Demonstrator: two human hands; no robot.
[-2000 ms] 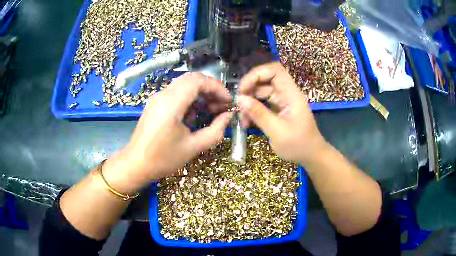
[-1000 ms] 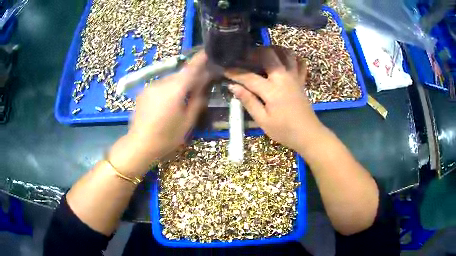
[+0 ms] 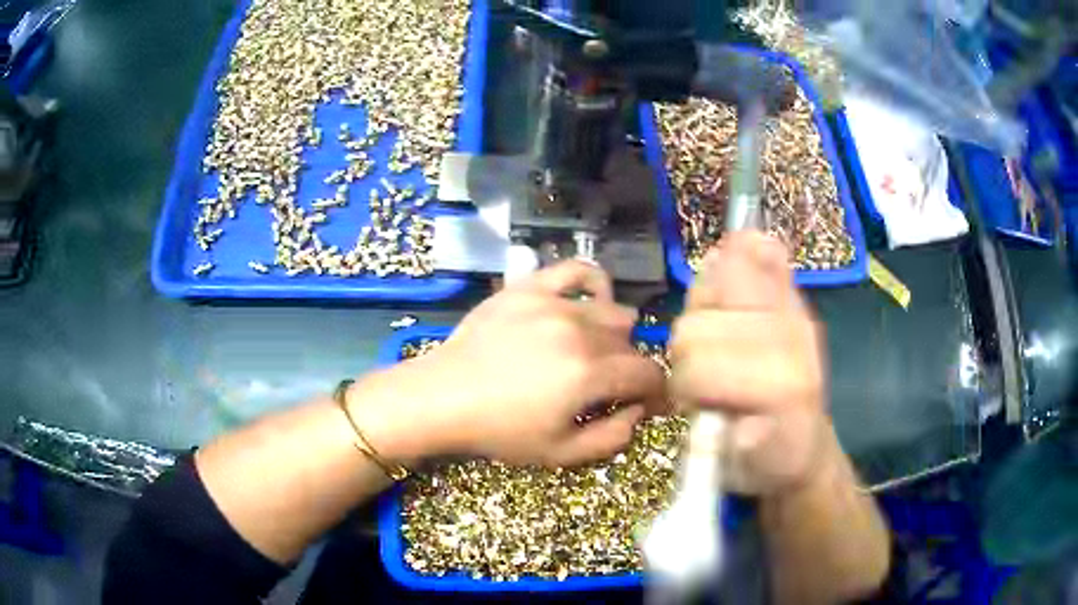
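The hand press (image 3: 579, 142) stands upright between the two rear trays, with metal blocks and plates (image 3: 473, 242) under its head. My right hand (image 3: 757, 360) is closed around the press lever (image 3: 747, 177), whose bar shows above the fist and whose pale, blurred grip shows below it. My left hand (image 3: 550, 372) is at the front of the fixture, over the front tray, with its fingers curled. Its fingertips are by the metal parts under the head. What it holds, if anything, is hidden.
The left blue tray (image 3: 313, 290) holds loose gold fittings. The right tray (image 3: 845, 278) holds redder inserts. The front tray (image 3: 473, 581) holds a bright gold heap. A small fitting (image 3: 404, 321) lies on the mat. A white bag (image 3: 904, 177) lies at right.
My right hand has moved from the fixture to the lever and pulled it down toward me. My left hand has moved right over the front tray. The white fixture handles are no longer clearly visible.
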